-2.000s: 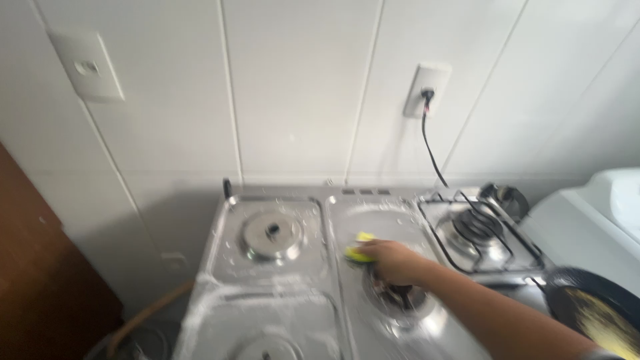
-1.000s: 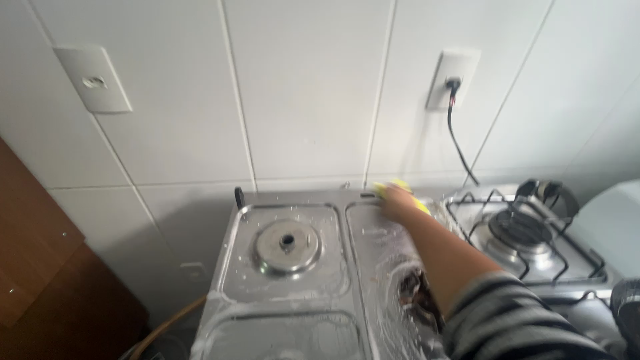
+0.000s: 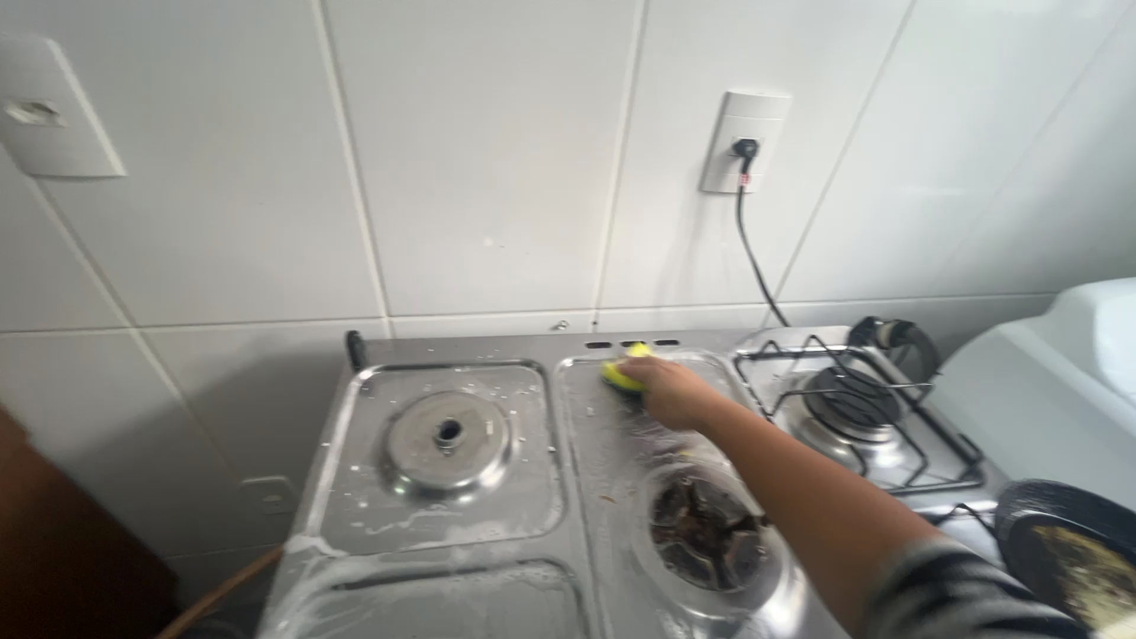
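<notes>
My right hand is closed around a yellow sponge with a dark underside, pressed on the back of the middle panel of a stainless steel gas stove. Wet streaks mark the metal there. Nearer than the hand lies the large middle burner, open and stained brown. To the left, a round burner base with a hole in its centre sits in a panel dotted with white foam. My left hand is out of view.
At the right stand a black pan grate over a capped burner and a dark frying pan with food residue. A black cord runs from a wall outlet behind the stove. A white appliance adjoins on the right.
My right hand, with the sponge, was beside the large burner two seconds ago, then at the stove's back edge. Now it is slightly nearer than that edge.
</notes>
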